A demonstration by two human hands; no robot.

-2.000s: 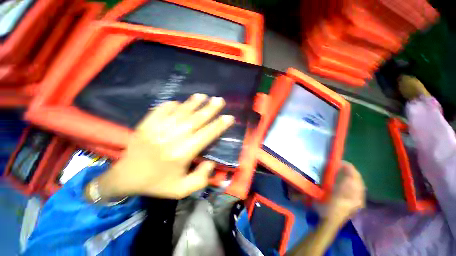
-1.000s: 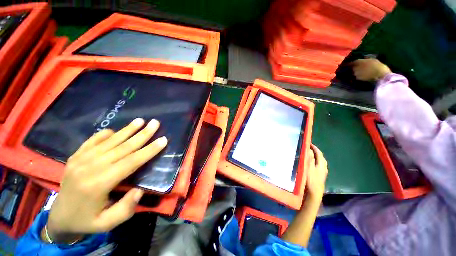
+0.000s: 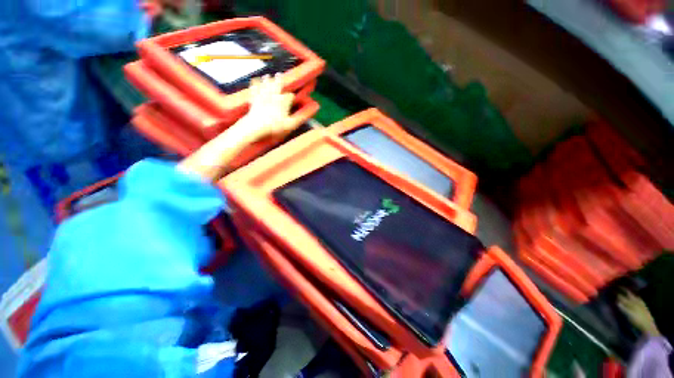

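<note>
A foam tray point(image 3: 168, 77) with an open tablet point(image 3: 229, 63) tops a stack at the upper left. The tablet shows a white block and a yellow-orange strip. My left hand point(image 3: 270, 111) is at this tray's near edge, fingers over the rim; blur hides whether it grips. In front lies a tablet with a black boot logo screen point(image 3: 384, 240) in an orange foam tray point(image 3: 273, 221), stacked on another. A tablet with a pale screen point(image 3: 495, 325) is at the lower right, partly under the logo tablet's corner. My right hand is out of view.
Another pale-screened tablet point(image 3: 403, 161) lies behind the logo tablet. A tall orange tray stack point(image 3: 591, 214) stands at the right, with another person's hand point(image 3: 637, 310) below it. A person in blue point(image 3: 59, 81) is at the upper left. A tray point(image 3: 89, 198) sits low at left.
The view has swung left. My left hand has left the logo screen and reached the open tablet's tray. My right hand, earlier at the lit tablet's tray, is out of view. The lit screen now looks greyer.
</note>
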